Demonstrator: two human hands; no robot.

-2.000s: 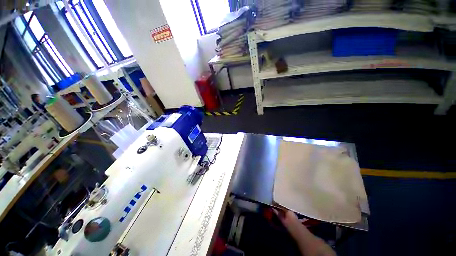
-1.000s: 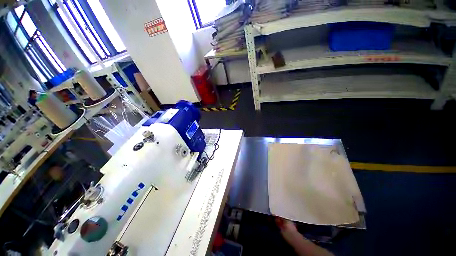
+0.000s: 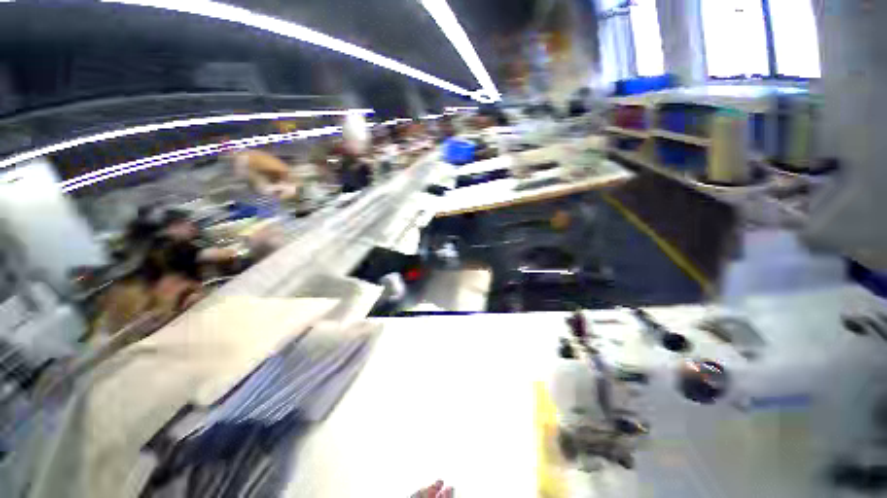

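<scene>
A stack of panels (image 3: 282, 399) lies at the left of the white table, its grey-beige layers fanned with dark edges. Large beige panels (image 3: 219, 336) lie beside and behind it. The image is blurred. The needle area (image 3: 593, 443) of the white sewing machine is right of centre, beside a yellow strip (image 3: 548, 443) on the table. Only blurred fingertips show at the bottom edge, seemingly of my left hand (image 3: 434, 490); its grip cannot be told. My right hand is not in view.
The white sewing table (image 3: 438, 389) spans the front. The machine head with knobs (image 3: 702, 380) stands at the right. A long workway (image 3: 321, 229) runs back on the left, with blurred people beside it. Another table (image 3: 535, 190) and thread cones (image 3: 725, 146) are farther back.
The view has swung far left, from the side surface with beige pieces to the stack and needle area. The hand at that surface's edge has left view; fingertips now show at the bottom.
</scene>
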